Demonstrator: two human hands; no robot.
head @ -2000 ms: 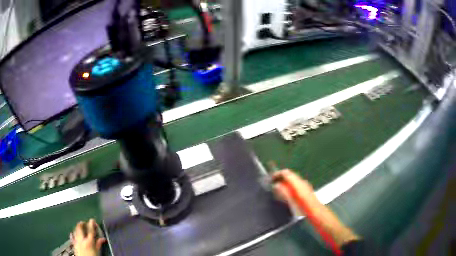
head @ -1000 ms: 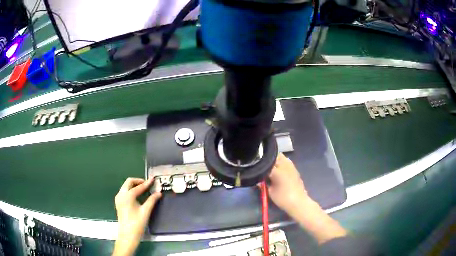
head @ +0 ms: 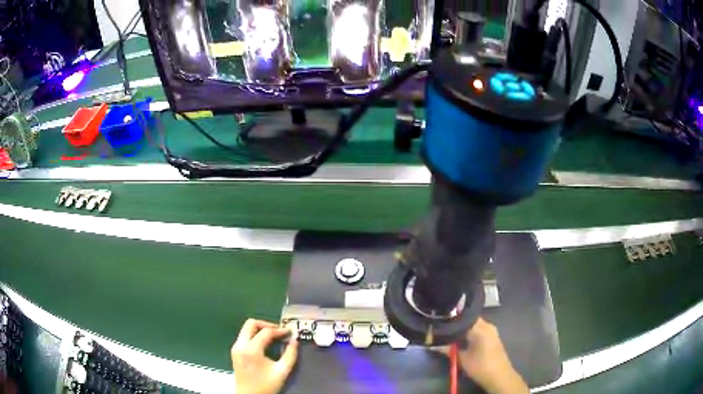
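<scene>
A tabbed metal strip [head: 362, 334] lies on the dark microscope base [head: 331, 250], its right part under the ring light [head: 428, 338] of the blue microscope [head: 493, 146]. My left hand [head: 264, 355] pinches the strip's left end between thumb and fingers. My right hand [head: 487, 355] is beside the ring light, partly hidden by it. It holds the red-handled brush [head: 454, 369], whose tip is hidden. The monitor [head: 301, 46] shows magnified shiny tabs.
Waiting strips lie on the green belt at left [head: 83, 198] and right [head: 650, 246]. A red bin [head: 85, 125] and a blue bin [head: 123, 127] stand back left. Black cables [head: 247, 168] run before the monitor. Dark ribbed racks [head: 100, 369] are at lower left.
The view has shifted, showing more of the monitor, which now has magnified tabs. Since the first frame, a strip has come onto the base under the lens, and both hands are at it.
</scene>
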